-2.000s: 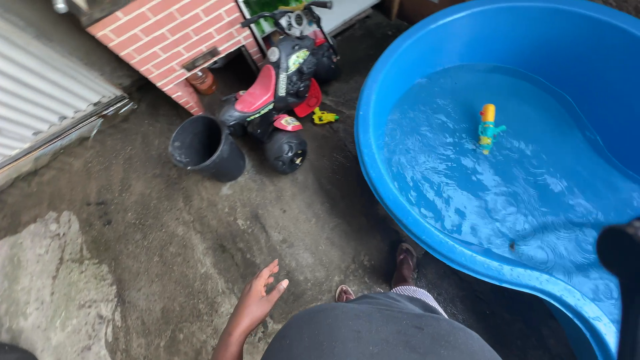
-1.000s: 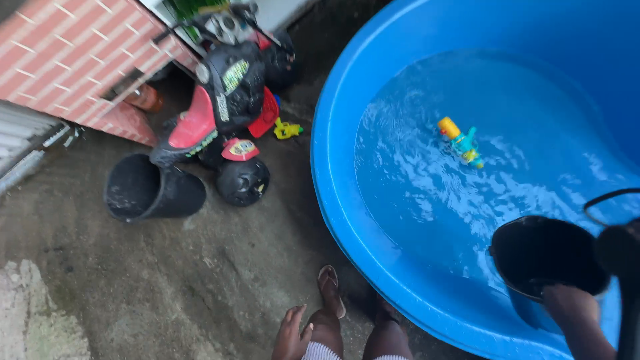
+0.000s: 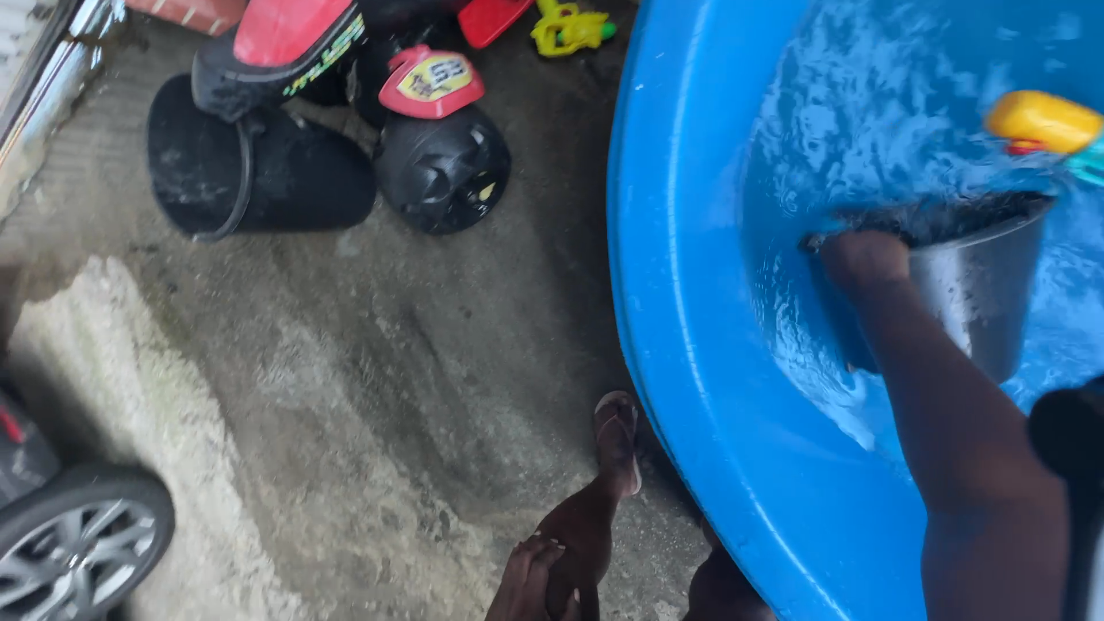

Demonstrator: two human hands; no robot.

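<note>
My right hand grips the near-left rim of a black plastic bucket. The bucket is tilted in the water of a blue plastic pool, its mouth partly at the waterline. My fingers inside the rim are hidden. A yellow, orange and teal toy water gun floats just above the bucket and is cut off by the right edge of the view. My left hand rests on my leg near the knee at the bottom of the view, holding nothing, its fingers a little apart.
A second black bucket lies on its side on the concrete floor, against a toy ride-on vehicle's black wheel. A yellow toy gun lies beyond. At lower left are a rough concrete patch and a vehicle wheel.
The bucket in my right hand, over the pool's near side a second ago, is now dipped in the water. My left hand has come onto my leg. The view has moved closer and lower.
</note>
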